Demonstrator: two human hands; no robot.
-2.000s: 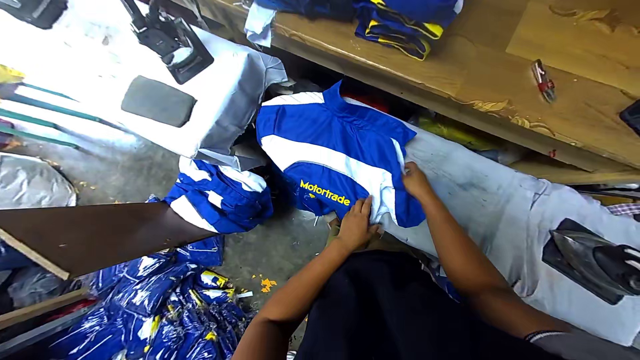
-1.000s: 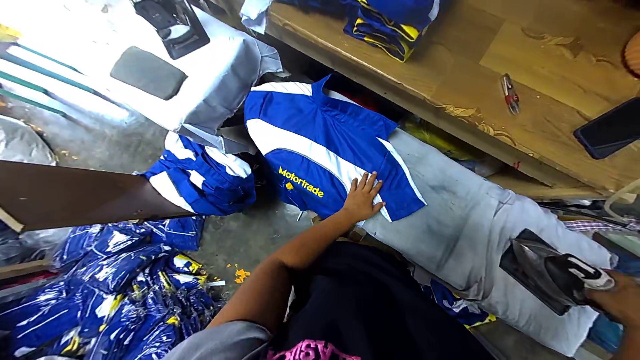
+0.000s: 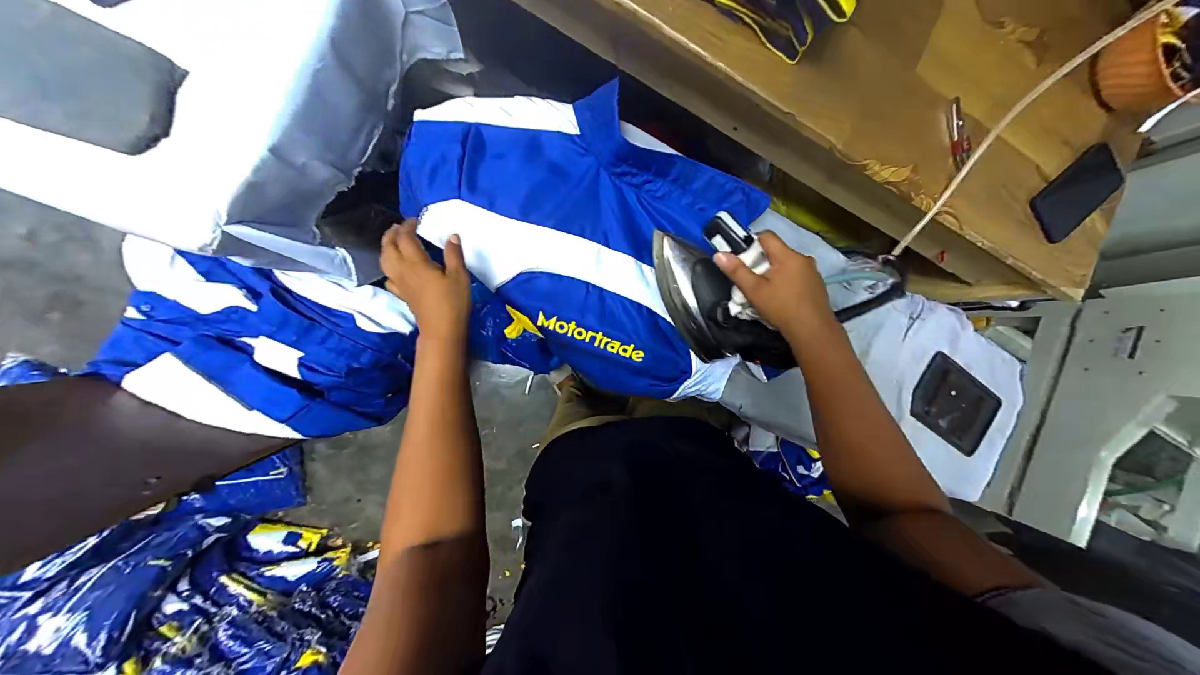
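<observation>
A blue and white shirt [image 3: 562, 234] with yellow lettering and a raised collar lies over the narrow end of a cloth-covered ironing board [image 3: 853, 375]. At the shirt's left edge, my left hand [image 3: 429, 281] touches the fabric with its fingers bent and somewhat apart; whether it pinches the cloth cannot be told. My right hand [image 3: 783, 286] grips the handle of a clothes iron [image 3: 698, 300], which is over the shirt's right part, its soleplate edge tilted into view. Whether the soleplate touches the cloth is unclear. The dark iron rest [image 3: 956, 403] lies on the board's right end.
A wooden table [image 3: 844, 122] runs along the far side, bearing red-handled snips [image 3: 957, 136], a black phone [image 3: 1076, 192] and an orange container [image 3: 1134, 70]. The iron's cord [image 3: 1022, 108] crosses it. More blue-white garments [image 3: 262, 337] lie at left, above plastic-wrapped ones [image 3: 206, 581].
My right hand has brought the iron from its rest at the board's right end to the shirt. My left hand has moved from the shirt's lower right part to its left edge.
</observation>
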